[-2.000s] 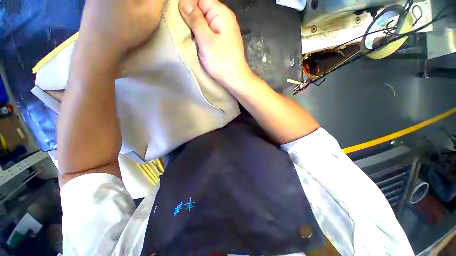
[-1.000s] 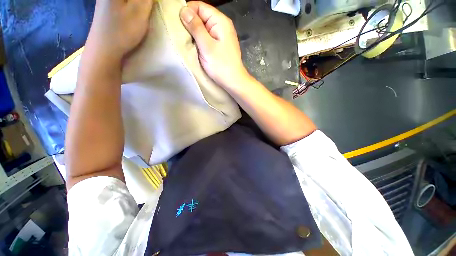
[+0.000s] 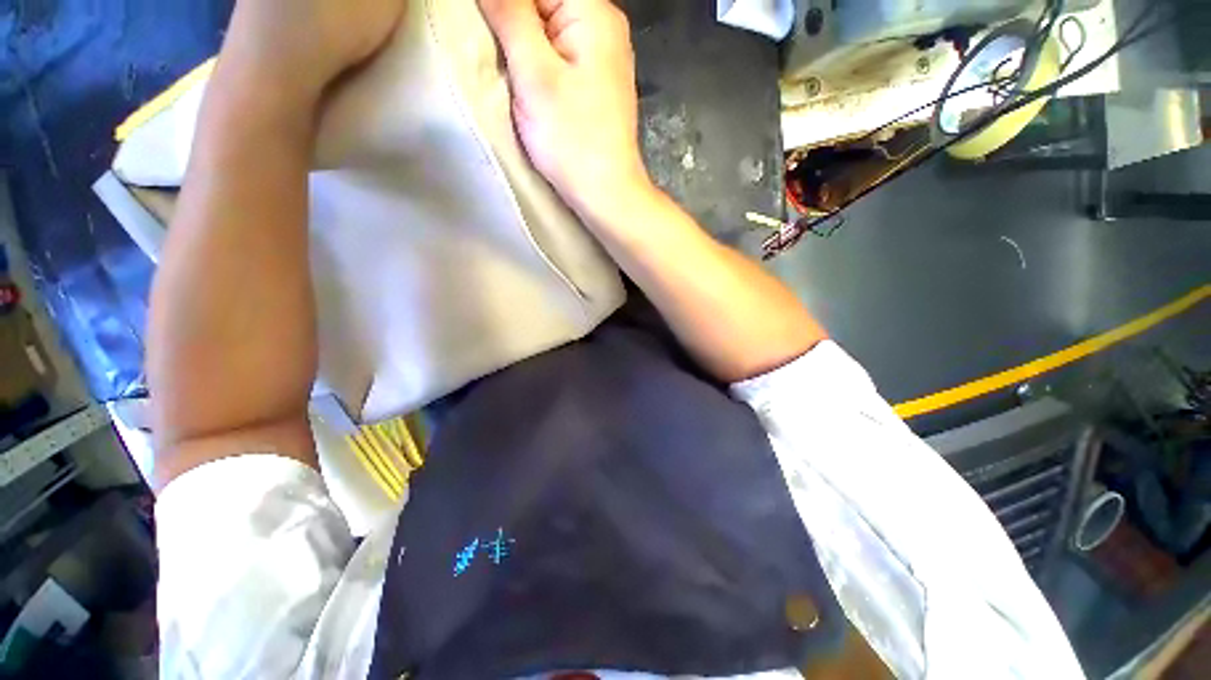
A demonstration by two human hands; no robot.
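A beige panel (image 3: 412,226) lies over the table's front edge and against my apron, with a long seam or folded edge on its right side. A yellow edging (image 3: 162,100) shows at its upper left. My left hand (image 3: 325,27) is at the top edge of the picture over the panel; its fingers are cut off. My right hand (image 3: 568,93) lies on the panel's right edge strip, fingers curled and partly cut off by the top edge, with the thumb side against the panel. The place where the panel is worked is out of the picture.
The black table (image 3: 711,120) has a shiny blue-looking left part. A pale machine body (image 3: 877,47) is at the upper right, with thin cables and a round pale spool (image 3: 1003,93). A stack of panels with yellow edges (image 3: 379,458) is low beside my lap. A yellow floor line (image 3: 1062,356) runs at right.
My left hand has moved up, partly out of the picture. My right hand and the panel have shifted slightly up and left, partly with the camera's view.
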